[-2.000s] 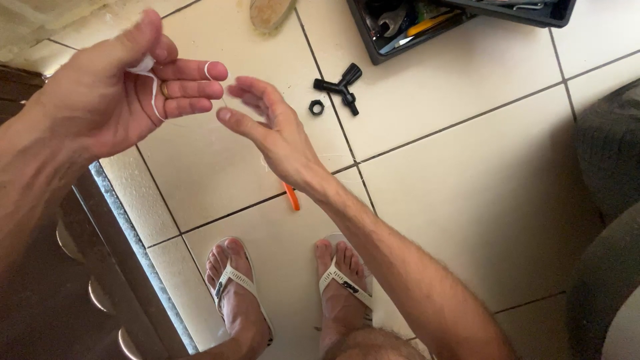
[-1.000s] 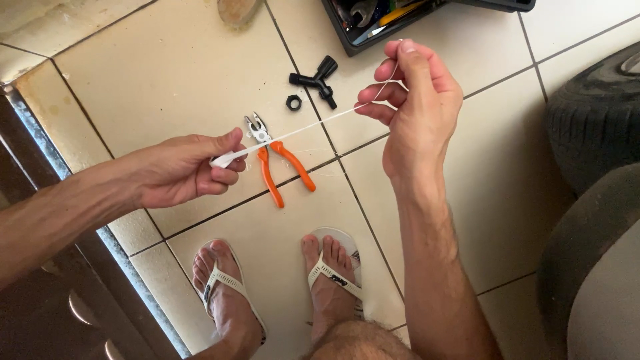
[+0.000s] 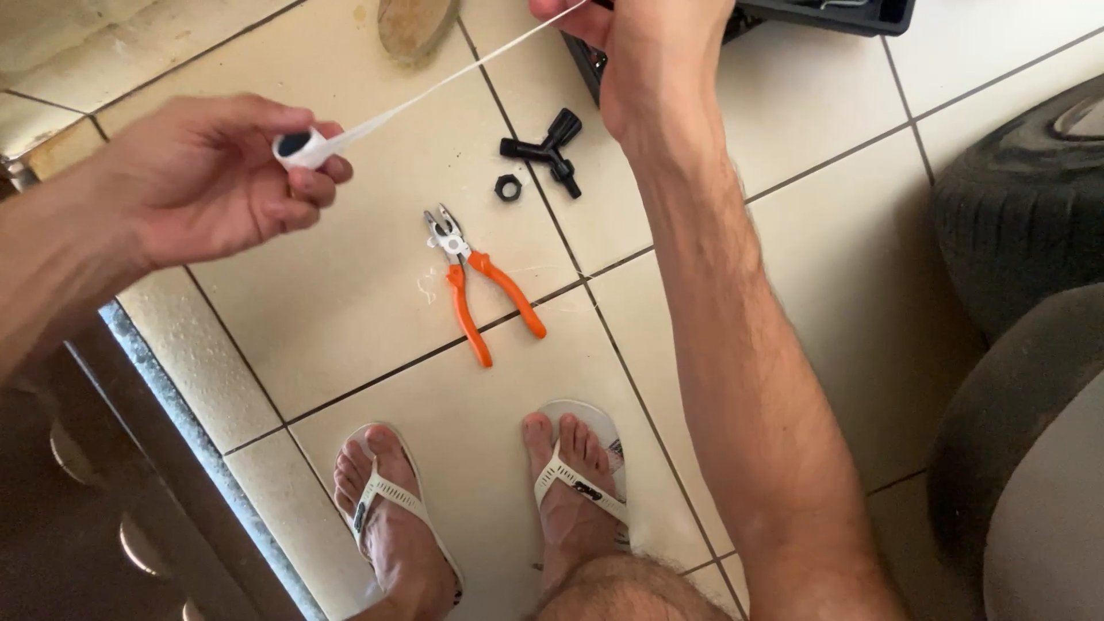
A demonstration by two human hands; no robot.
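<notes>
Between the thumb and fingers of my left hand point(image 3: 228, 177) is a small dark cylindrical piece point(image 3: 296, 142) wrapped in white tape. From it a thin white strand of tape point(image 3: 448, 79) runs taut up to my right hand point(image 3: 660, 60), whose fingers close on its far end, partly cut off by the top edge. Pliers with orange handles point(image 3: 470, 302) lie on the tiles below the strand, jaws apart. Above them rest a black plastic Y-shaped fitting point(image 3: 548, 151) and a black nut point(image 3: 508, 187).
A black toolbox point(image 3: 897, 15) stands at the top, partly behind my right hand. Tires point(image 3: 1018, 198) are at the right. My feet in white flip-flops point(image 3: 573, 483) are below. A dark panel with a metal edge point(image 3: 78, 483) borders the lower left; a brownish object point(image 3: 414, 30) lies at the top.
My right hand has moved up and away from the left, drawing the white strand out longer. The pliers, partly behind the strand a second ago, now show fully.
</notes>
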